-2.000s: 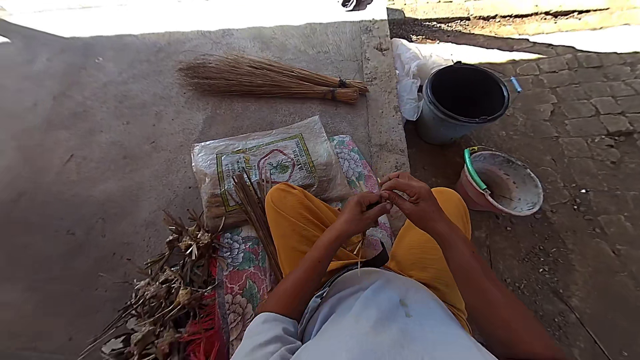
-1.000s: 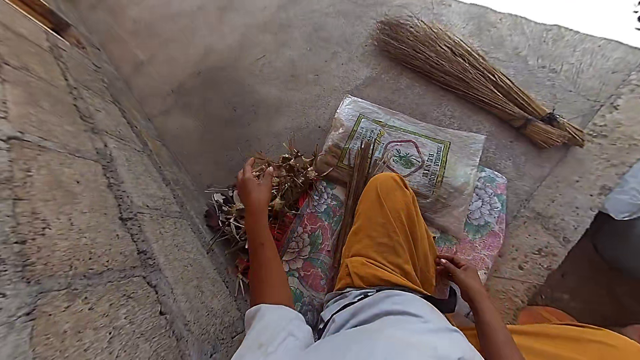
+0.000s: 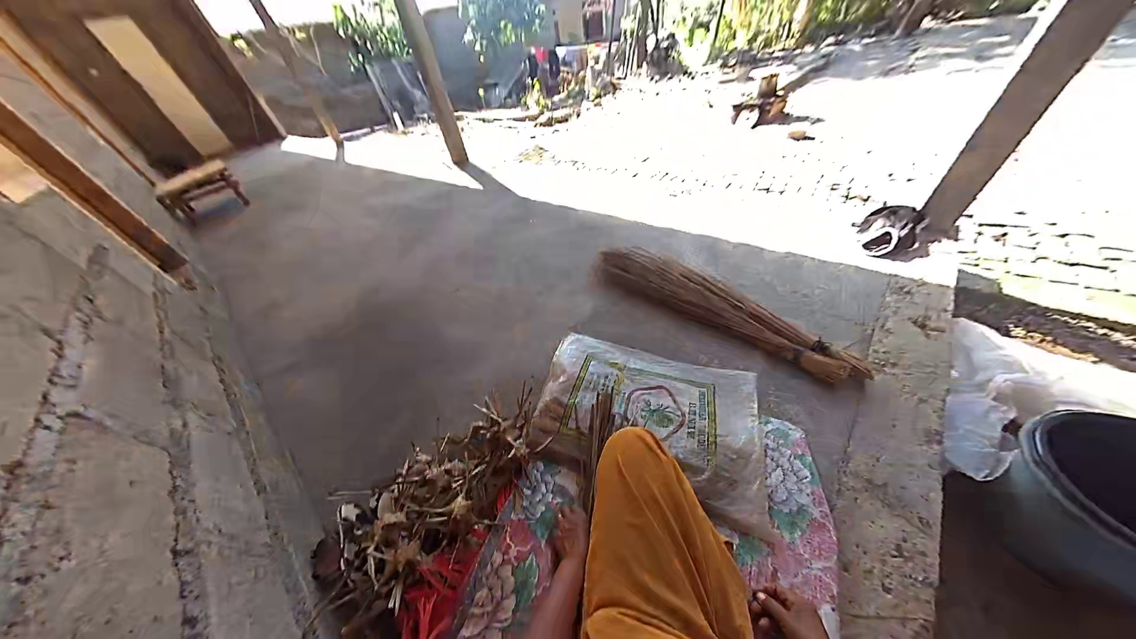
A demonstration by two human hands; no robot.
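My left hand (image 3: 572, 537) is at the bottom centre, over the floral cloth (image 3: 794, 497) and against thin brown sticks (image 3: 596, 444) beside my knee; its fingers are blurred, and whether it grips the sticks cannot be told. My right hand (image 3: 785, 612) lies right of my knee with its fingers curled, partly cut off by the lower edge; what it holds is not visible. A printed plastic sack (image 3: 657, 408) lies in front of my knee. Left of the cloth is a heap of dry stalks (image 3: 453, 506) with red strands (image 3: 439, 586). Tied stick bundles (image 3: 728, 311) lie on the concrete floor beyond.
A stone wall (image 3: 115, 426) runs along the left, with a small wooden bench (image 3: 202, 185) farther off. To the right are a dark bucket (image 3: 1074, 497), a white plastic bag (image 3: 985, 399) and the floor's raised edge (image 3: 896, 461). A post (image 3: 1021, 115) stands at the upper right.
My left hand has left the dry heap, where it was one second ago, and is now near my knee. The view has tilted up toward the yard.
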